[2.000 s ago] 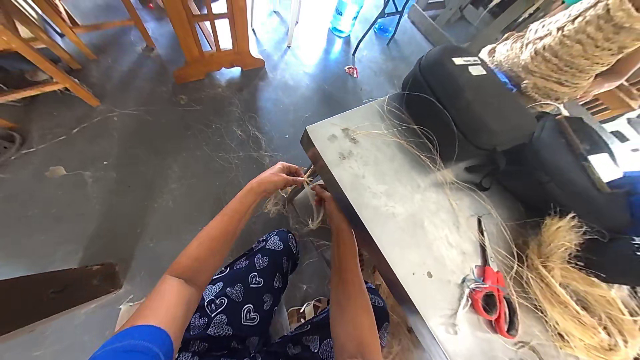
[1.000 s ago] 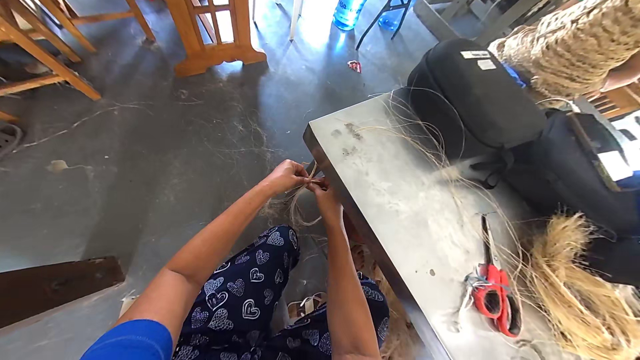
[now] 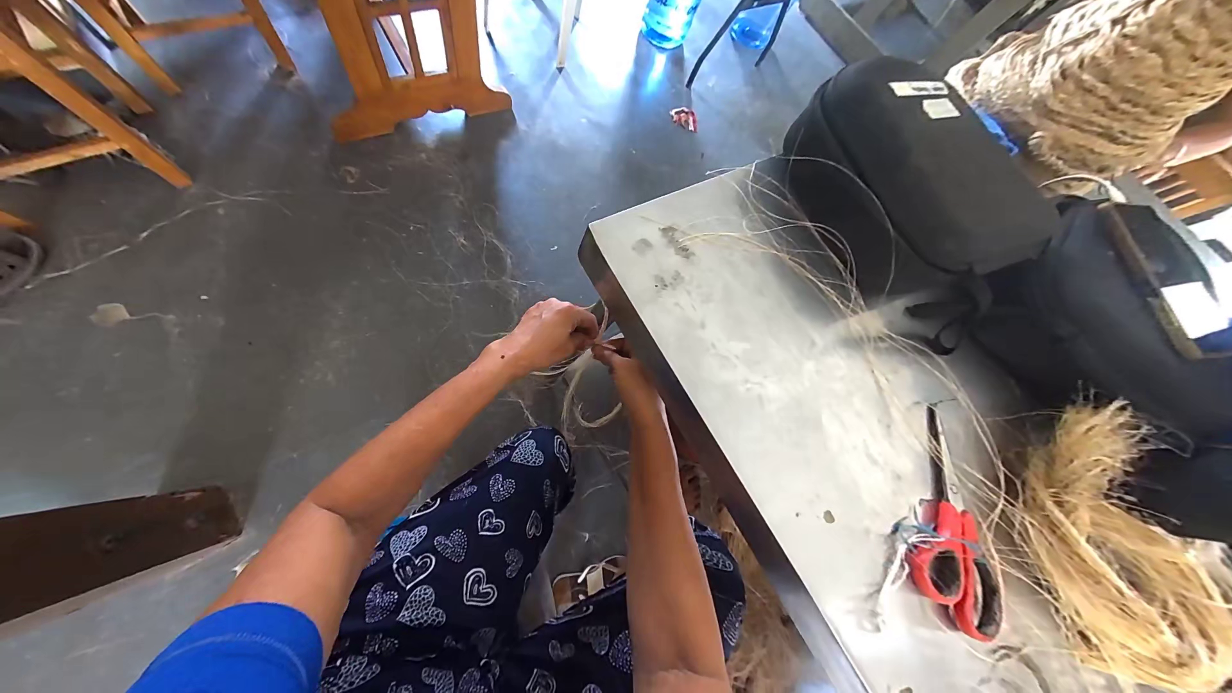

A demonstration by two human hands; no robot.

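Note:
Beside the corner of a grey-topped table [image 3: 712, 327], my left hand [image 3: 551, 337] pinches pale natural fiber strands [image 3: 585, 409] between thumb and fingers. My right hand [image 3: 624, 371] is just right of it, close to the table's edge, its fingertips closed on the same strands. A loop of the strands hangs below both hands, over my knees. Red-handled scissors [image 3: 948, 549] lie on the tabletop, with string tied at the handles. Right of them is a bundle of straw-colored fiber [image 3: 1107, 549]. Long loose fibers [image 3: 837, 279] trail across the tabletop.
Black cases [image 3: 924, 164] stand along the table's far side, near a thick coil of braided rope [image 3: 1097, 77] and part of another person's arm. Wooden chairs [image 3: 87, 106] are at upper left. Stray fibers lie on the dark floor [image 3: 318, 308]; a brown wooden piece [image 3: 115, 544] is at lower left.
My hands stay together by the table corner, with small shifts of the fingers. The strands hanging under them have changed shape and now form a rounder loop than two seconds ago.

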